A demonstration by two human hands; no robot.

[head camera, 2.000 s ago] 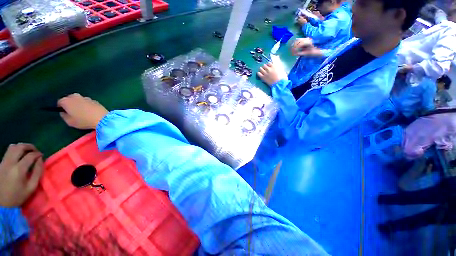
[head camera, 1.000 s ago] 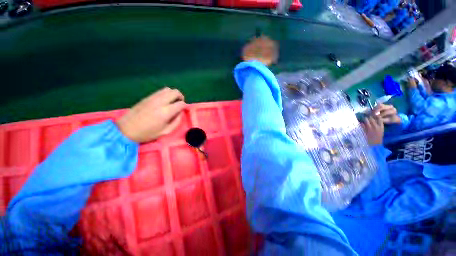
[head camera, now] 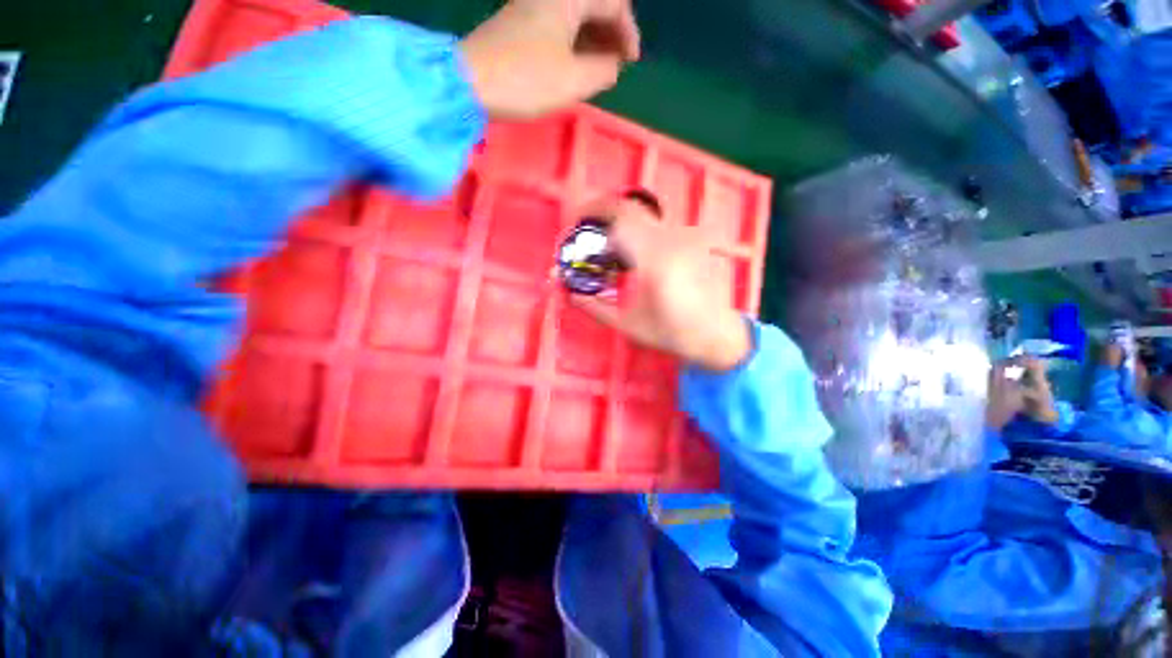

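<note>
My right hand holds a small round watch body over the red foam tray. Its open side faces up and shows white, yellow and shiny parts within a dark rim. Part of a black disc shows just behind my right fingers; the rest is hidden by the hand. My left hand is at the top edge of the picture, beyond the tray's far side, with loosely curled fingers, a gap at the thumb and nothing seen in it. No tweezers can be made out.
A tall stack of clear blister trays stands right of the foam tray, blurred and shiny. The green belt runs behind. Another person's hands and blue sleeves are at the right. A pale bar crosses at upper right.
The view has swung right and down. My right hand has come back from the belt to the tray with the round body. My left hand has moved away from the disc to the tray's far side.
</note>
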